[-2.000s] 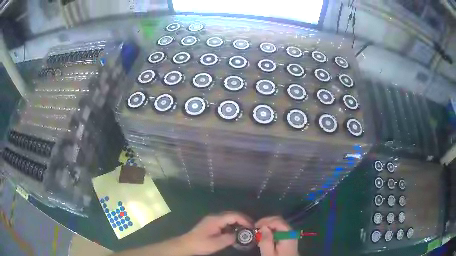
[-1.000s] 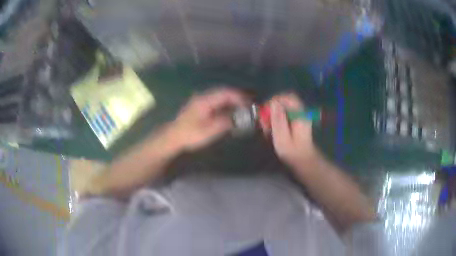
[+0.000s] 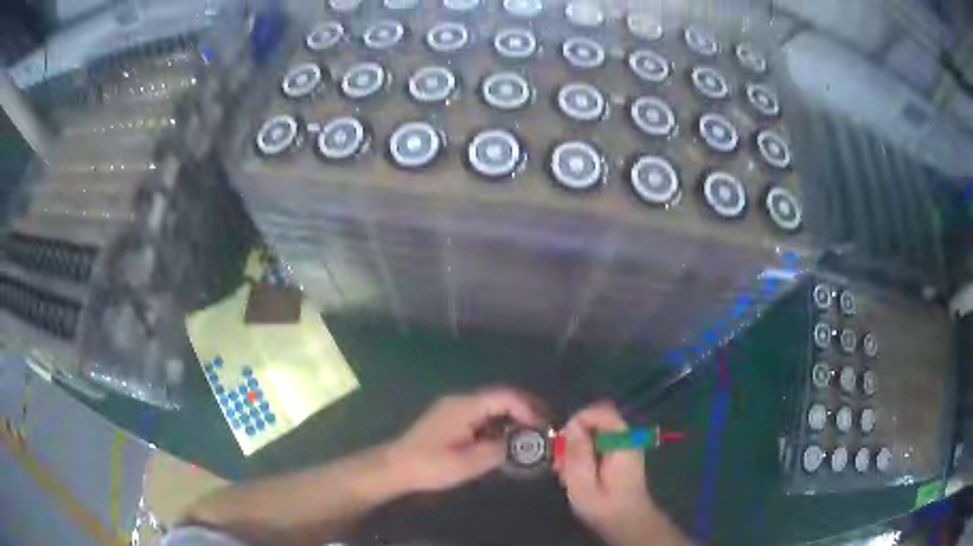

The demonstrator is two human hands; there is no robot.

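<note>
A small round ringed unit (image 3: 527, 447), black with silver rings, is between my hands low in the middle of the view. My left hand (image 3: 459, 432) holds its left edge with the fingertips. My right hand (image 3: 600, 461) grips a two-pin test probe (image 3: 627, 438) with a red front and green body. The probe lies level, its front close to the unit's right edge; whether the pins touch is too blurred to tell. A thin red lead leaves its rear.
A tall central stack of blister trays (image 3: 512, 229) holds ringed discs. A low right tray (image 3: 907, 384) has more discs. A left stack (image 3: 96, 203) holds dark parts. A yellow dot sticker sheet (image 3: 309, 368) with a brown pad (image 3: 273, 304) lies on the green mat (image 3: 427, 368).
The view tilted down, then partly back up; the stacks sit higher in the picture than two seconds ago. Both hands keep the same hold on unit and probe.
</note>
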